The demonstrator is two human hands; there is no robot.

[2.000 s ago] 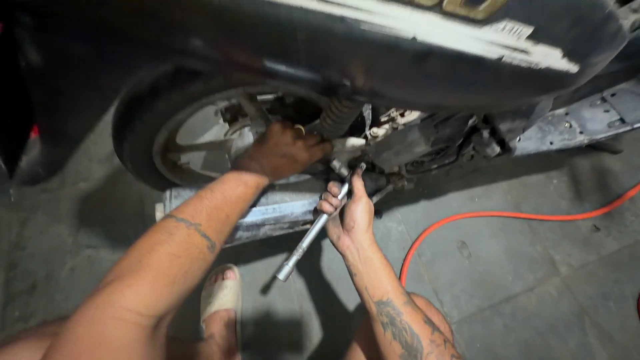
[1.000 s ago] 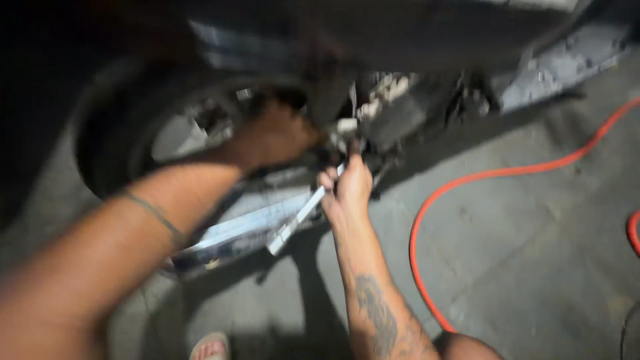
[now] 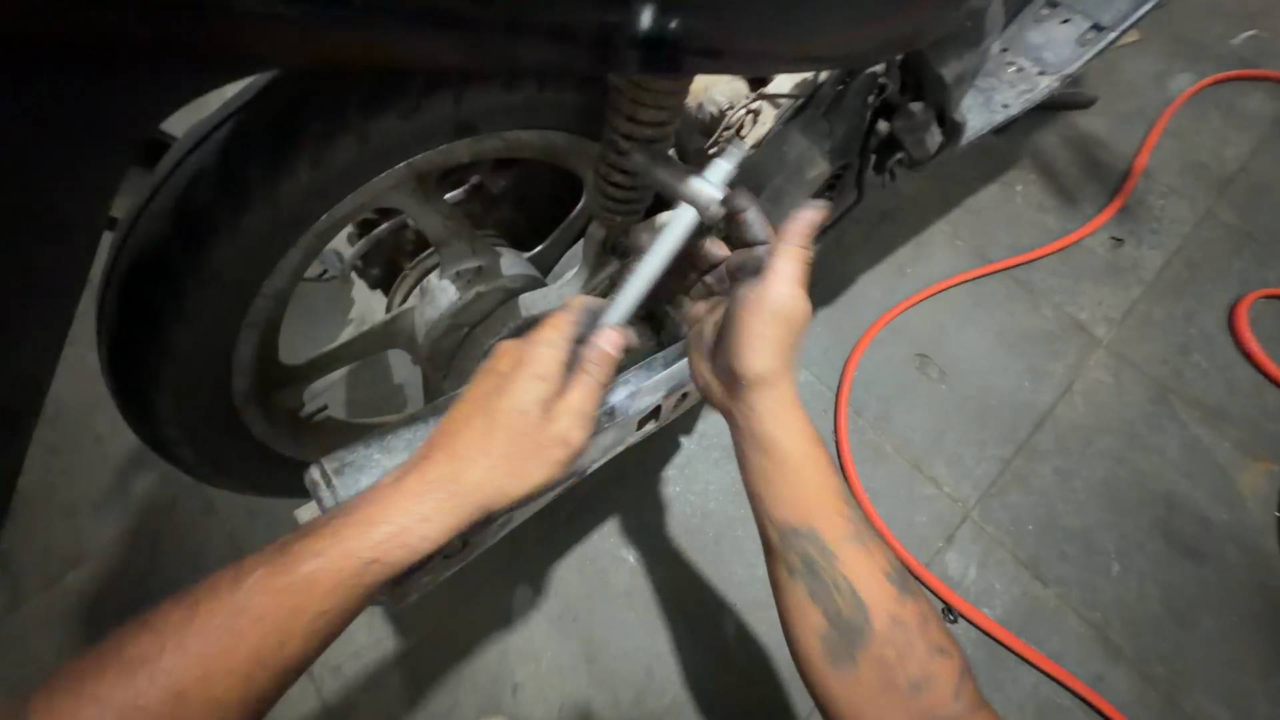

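Note:
My left hand is closed around the lower end of a silver metal bar tool, which slants up to the right and has a crosspiece near its upper end. To its right, my right hand has its thumb raised and its fingers curled beside the tool; whether small parts lie among those fingers cannot be seen. Behind both hands are a wheel with a black tire, a coil spring shock absorber and the grimy engine area of a motor scooter or motorcycle.
A long metal rail runs low beside the wheel under my left wrist. Dark bodywork overhangs the top. An orange hose curves over the grey tiled floor at right. A perforated metal plate extends at upper right.
My left hand has left the area by the shock absorber and now grips the tool's lower end. My right hand, earlier around the tool, has loosened from it. The tool now sits higher.

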